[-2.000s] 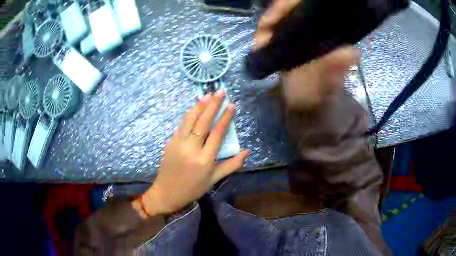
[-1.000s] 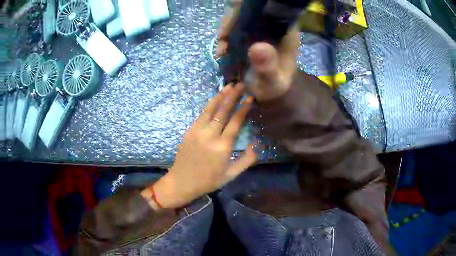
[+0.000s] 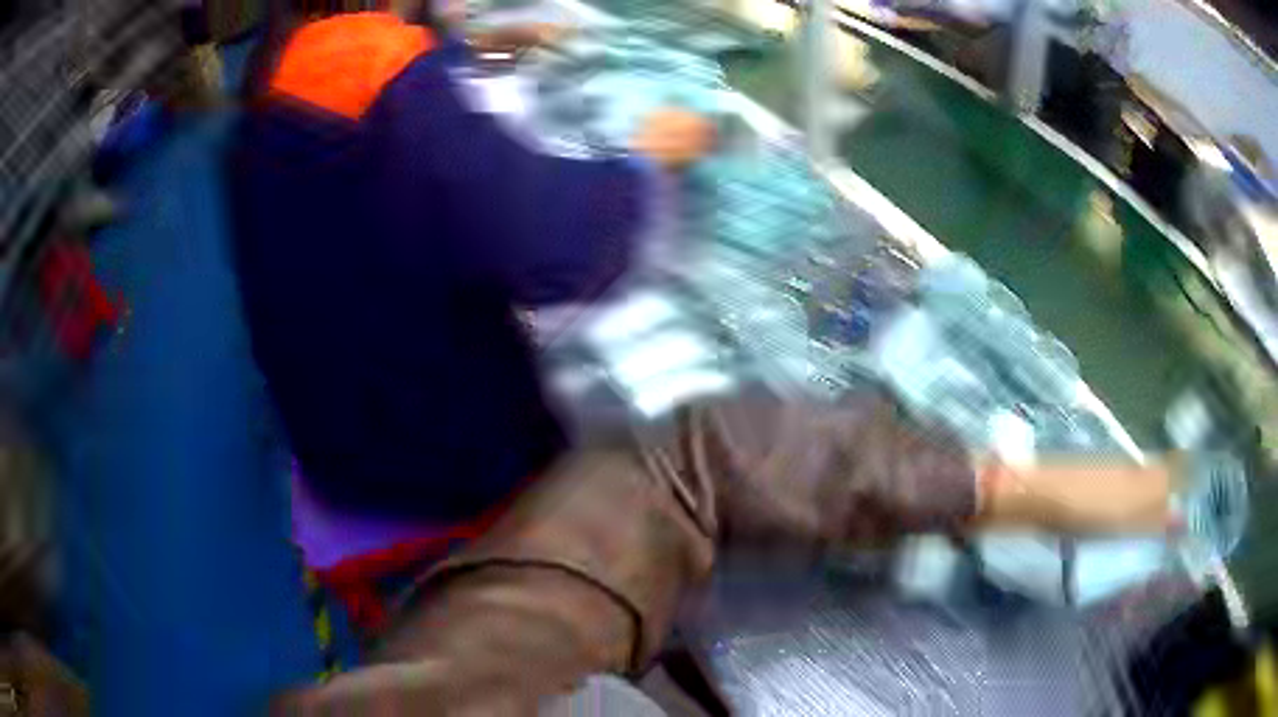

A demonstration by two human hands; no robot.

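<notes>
My left hand (image 3: pixel 1107 497), blurred, reaches out to the right side of the picture with a reddish band at the wrist. A pale blue-green handheld fan (image 3: pixel 1214 507) is at its fingertips, beside the green conveyor belt; the fingers seem to hold it, though blur hides the exact grip. More pale fans (image 3: pixel 967 350) lie in a blurred group on the bench beyond my forearm. My right hand is not in view.
A person in dark clothing with an orange collar (image 3: pixel 351 63) sits close beyond my arm. The green conveyor (image 3: pixel 953 168) runs diagonally at the upper right. Silvery padding (image 3: pixel 869 672) shows below my arm. Something yellow (image 3: pixel 1240 693) is at the lower right corner.
The view has swung left. My left hand has left the work spot and stretched out to the conveyor side, now with a fan at its fingers. My right hand and the black screwdriver have left the picture.
</notes>
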